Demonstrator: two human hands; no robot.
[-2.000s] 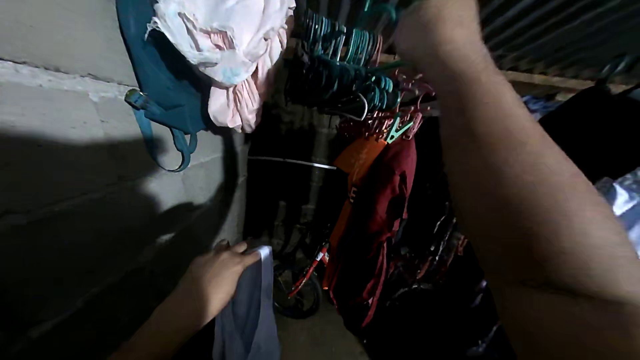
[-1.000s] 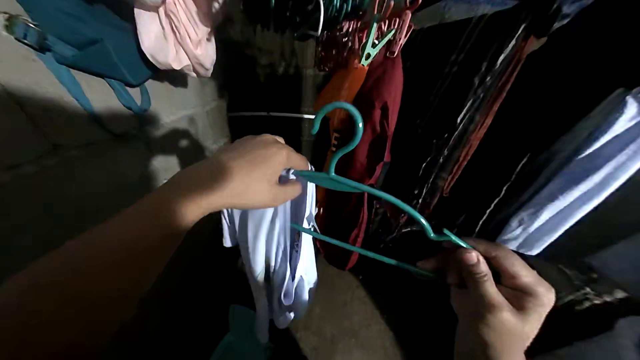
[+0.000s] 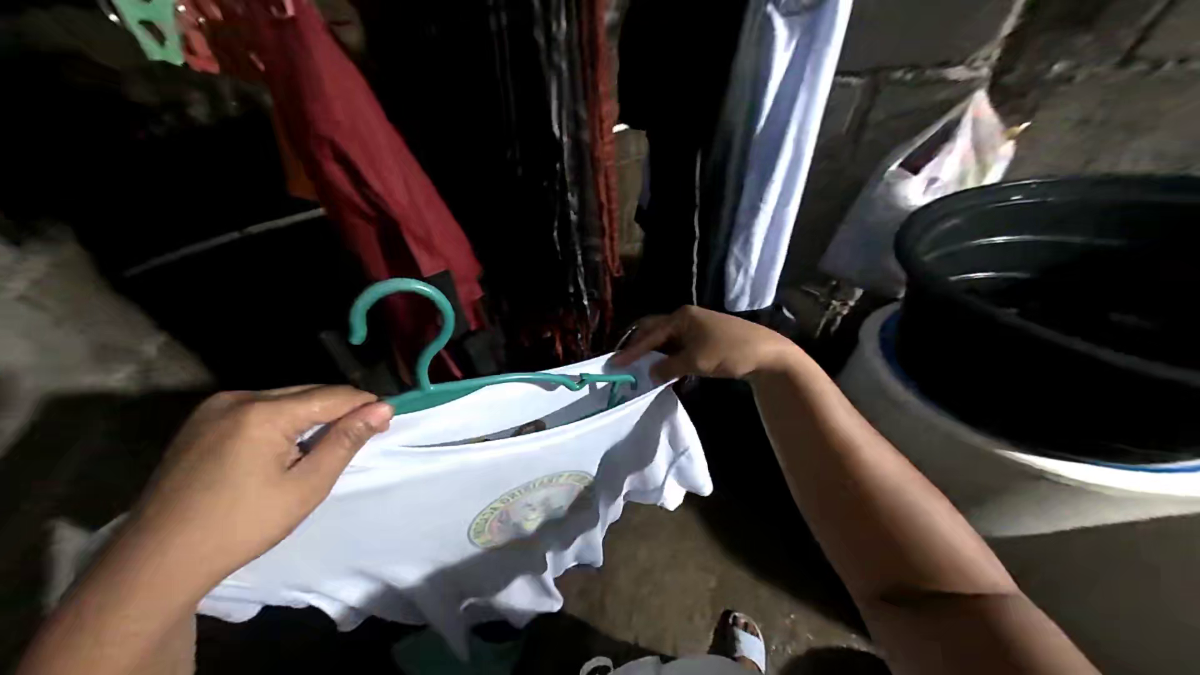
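A white shirt (image 3: 422,516) with a round printed emblem hangs spread between my hands. A teal plastic hanger (image 3: 506,380) lies partly inside its neck opening, the hook standing above the cloth at the left. My left hand (image 3: 272,459) pinches the hanger's left arm together with the shirt's collar. On the other side, my right hand (image 3: 703,345) grips the collar's edge, close to the hanger's right end. The lower left arm of the hanger is hidden by cloth and fingers.
Dark red cloth (image 3: 366,150) and a pale garment (image 3: 787,150) hang ahead. At the right, a black tub (image 3: 1031,328) rests on a white drum (image 3: 937,450). A plastic bag (image 3: 923,183) hangs on the block wall behind. A sandalled foot (image 3: 747,640) shows at the bottom.
The hanger's right arm, held in my right hand outside the cloth one second ago, now sits inside the shirt's neck. My right hand has shifted to the collar. The view has swung right.
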